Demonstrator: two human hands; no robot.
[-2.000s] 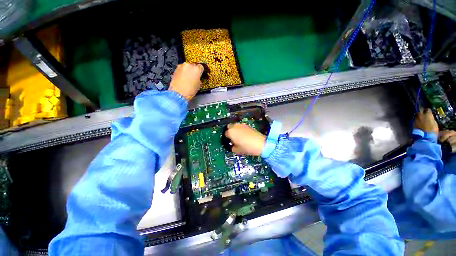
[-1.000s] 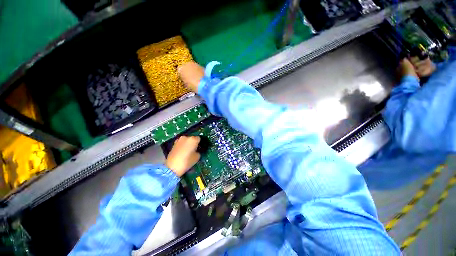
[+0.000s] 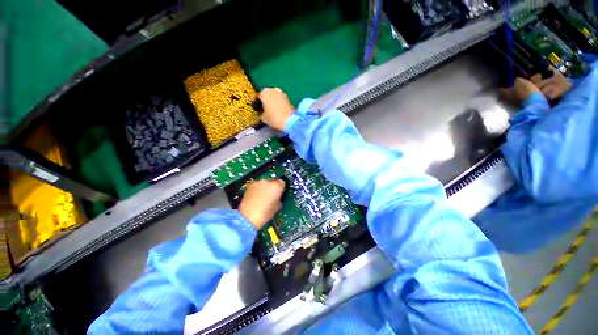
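Observation:
The green circuit board (image 3: 308, 196) sits in a black carrier on the conveyor, with a slim green board strip (image 3: 246, 162) along its far edge. My left hand (image 3: 262, 201) is over the board's left part, fingers bent down; the fingertips and anything in them are hidden. My right hand (image 3: 275, 108) is at the right edge of the bin of tiny yellow components (image 3: 219, 98), with a dark fingertip cover showing. Whether it holds a part is too small to tell. The bin of dark grey components (image 3: 160, 137) stands to the left.
Metal lever clamps (image 3: 319, 278) are at the carrier's near edge. Large yellow parts (image 3: 49, 212) lie far left. Conveyor rails (image 3: 387, 85) run diagonally. A blue cord (image 3: 372, 33) hangs behind. At right, another person's hands (image 3: 541, 86) are near more boards.
Two seconds ago my left hand was at the bins and my right over the board; they have swapped. Since one second ago my right hand has moved from the yellow components to the bin's right edge.

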